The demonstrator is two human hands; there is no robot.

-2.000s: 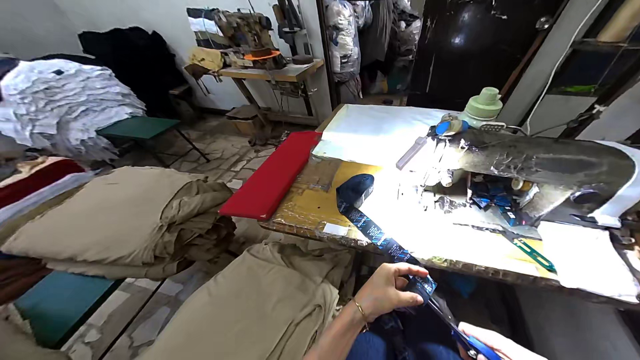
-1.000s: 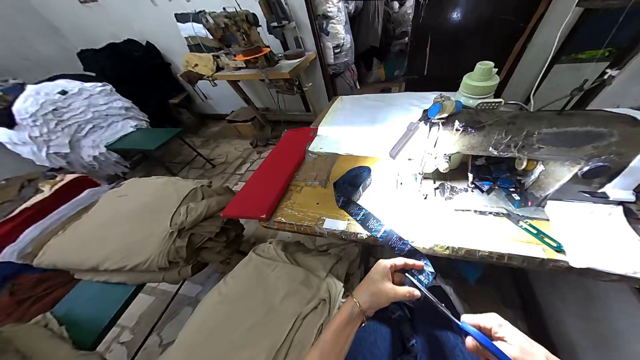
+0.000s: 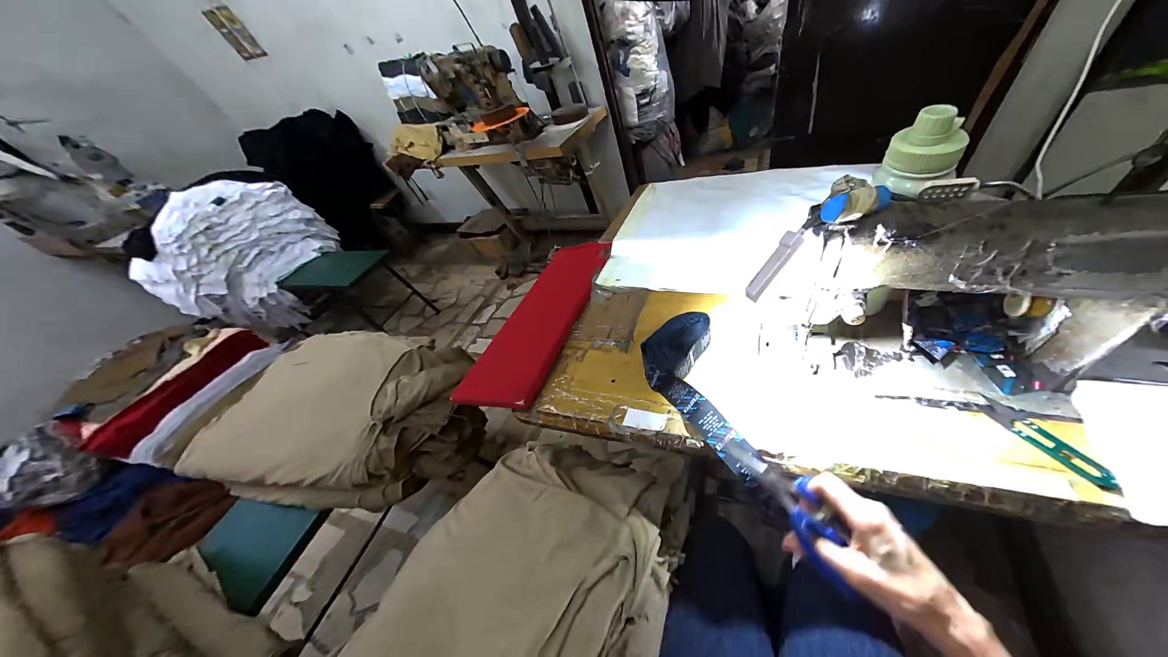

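Observation:
My right hand [image 3: 881, 547] holds scissors with blue handles [image 3: 815, 525]; their blades, blurred, lie at the lower end of a dark printed label ribbon [image 3: 707, 420]. The ribbon runs down over the table's front edge from a loose coil on the yellow wooden tabletop [image 3: 584, 388]. My left hand is out of view. An industrial sewing machine [image 3: 1022, 242] stands at the right under bright light, with dark label pieces [image 3: 972, 333] beneath its arm. Green-handled snips or a similar tool [image 3: 1063, 452] lie near the table's front edge.
A long red fabric piece [image 3: 534, 333] overhangs the table's left side. Beige fabric [image 3: 520, 557] is piled in front of and left of the table. A light green bottle [image 3: 923, 151] stands behind the machine. Farther back are a green bench [image 3: 336, 269] and another sewing machine [image 3: 474, 82].
My left hand, which held the ribbon's end near the scissors, has left the view. The scissors have moved up and left to the table's front edge. The view has shifted left.

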